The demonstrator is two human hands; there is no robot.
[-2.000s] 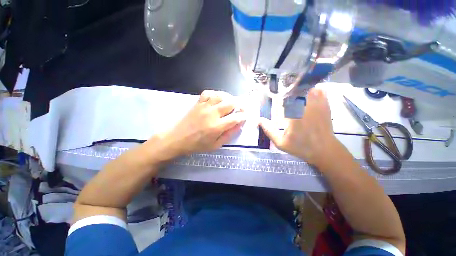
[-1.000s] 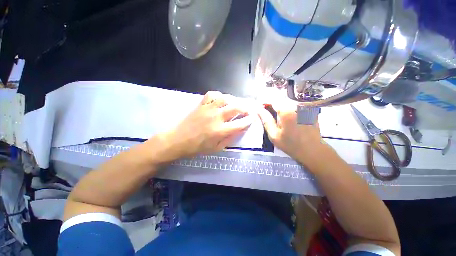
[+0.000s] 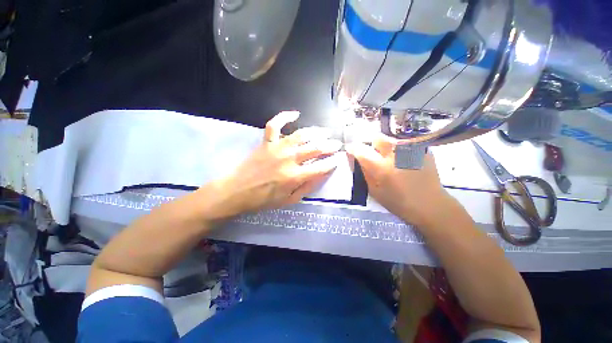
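Note:
A long white panel (image 3: 181, 151) lies across the table, left of the needle. A black panel (image 3: 360, 186) shows as a narrow strip at its right end, and thin dark edges show below the white panel. My left hand (image 3: 285, 164) lies on the white panel with its fingertips near the needle. My right hand (image 3: 396, 175) meets it from the right, fingertips at the cloth edge, partly behind a grey block on the machine. The sewing machine head (image 3: 429, 67) stands above. Lamp glare hides the needle and what the fingertips grip.
Shears (image 3: 523, 208) lie right of my right hand, with a dark red handle (image 3: 553, 157) behind them. A thin rod (image 3: 496, 191) runs across the table. A grey oval fitting (image 3: 255, 40) hangs left of the head. Cloth pieces (image 3: 74, 275) hang below left.
Since two seconds ago the view has shifted and my right hand has moved left, to my left fingertips. In the last second, my left index finger has lifted a little.

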